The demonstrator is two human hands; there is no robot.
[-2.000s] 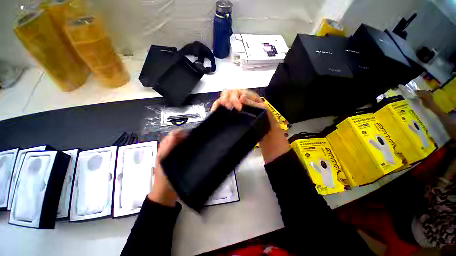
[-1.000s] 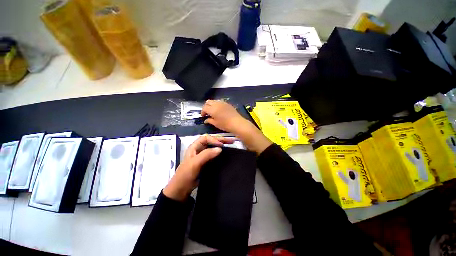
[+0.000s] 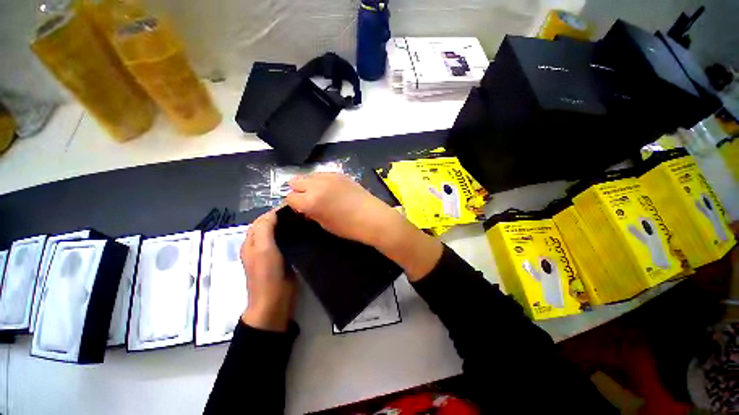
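A black box shell (image 3: 344, 267) is held tilted between both hands, in front of me. My left hand (image 3: 267, 263) grips its left side. My right hand (image 3: 336, 207) is over its top end, with the fingers at the upper left corner; what the fingertips touch is hidden. A white inner tray (image 3: 373, 314) with a black rim lies on the table, partly under the shell. More white trays (image 3: 164, 288) stand in a row at left. Clear plastic bags (image 3: 279, 180) lie on the dark mat behind my hands.
Yellow printed cards (image 3: 436, 194) lie behind at right; yellow boxes (image 3: 531, 267) stand in a row. Large black boxes (image 3: 555, 77), a blue bottle (image 3: 373, 42), a white stack (image 3: 433, 69), an open black box (image 3: 296, 121) and tape rolls (image 3: 166, 73) stand at the back. A person sits at far right.
The black shell has been raised and tilted from its more upright position near the table's front. My left hand has moved down its left side, and my right hand has come onto its top end.
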